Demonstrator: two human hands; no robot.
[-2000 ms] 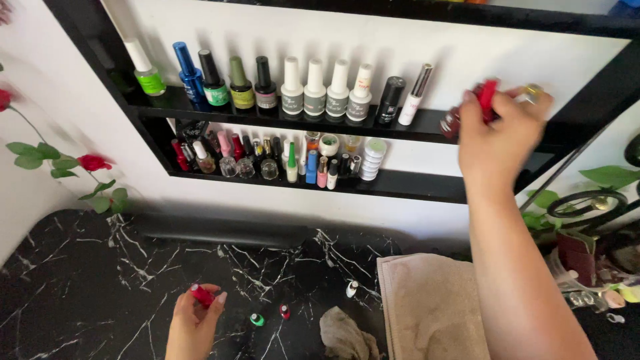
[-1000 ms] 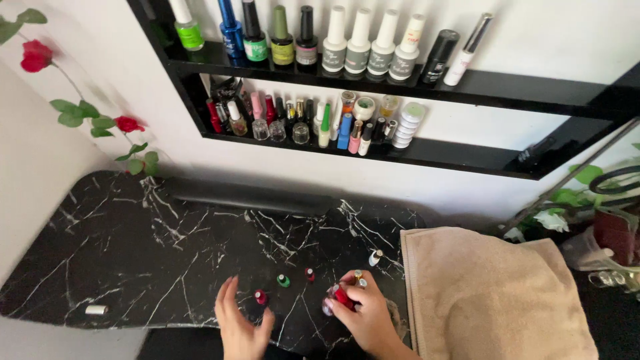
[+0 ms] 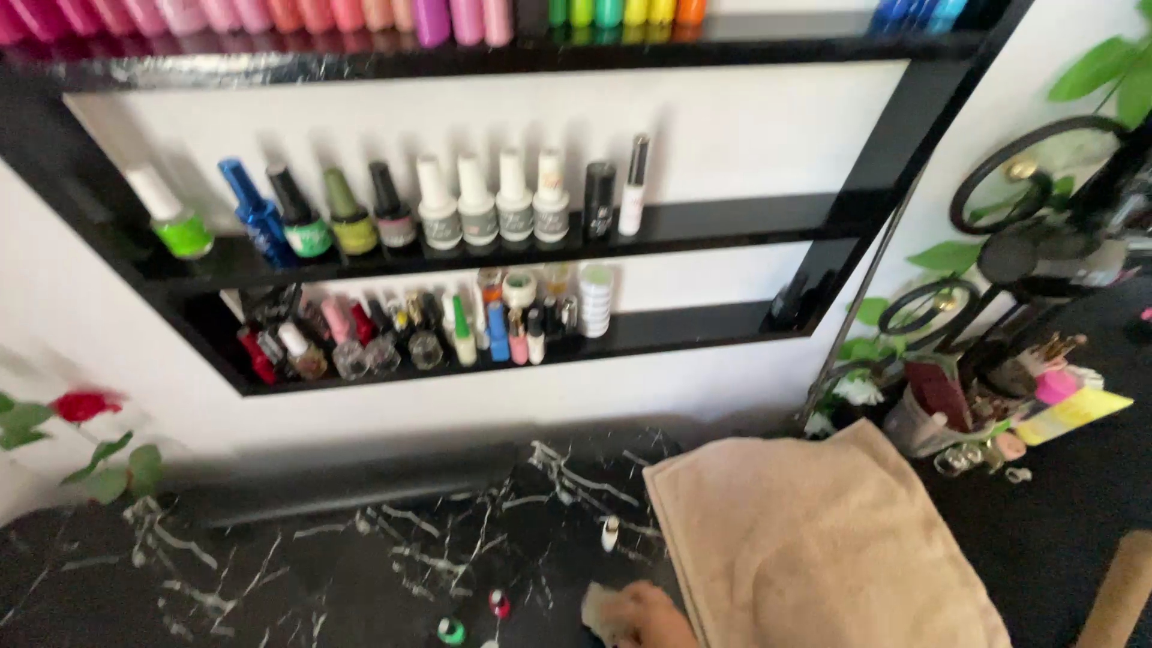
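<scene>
My right hand [image 3: 650, 616] shows at the bottom edge, just left of the beige towel, its fingers closed on a small pale cloth [image 3: 601, 608]. My left hand is out of view. On the black marbled tabletop [image 3: 360, 576], left of the hand, stand a small green bottle [image 3: 451, 630] and a red bottle [image 3: 499, 603]. Behind the hand is a white bottle [image 3: 611, 534]. The folded beige towel [image 3: 810, 531] lies to the right. Nail polish bottles, among them a neon green one [image 3: 184, 232], line the black wall shelf [image 3: 738, 219].
A lower shelf [image 3: 693, 335] holds more small bottles and stacked round jars [image 3: 595, 301]. Colourful bottles fill the top shelf's left part. At the right are a container of small items [image 3: 927, 423], green leaves and black rings. A red artificial rose [image 3: 85, 405] hangs at the left.
My right hand has gone from the red bottles to the cloth beside the towel. My left hand has left the view. The view has shifted, showing the top shelf.
</scene>
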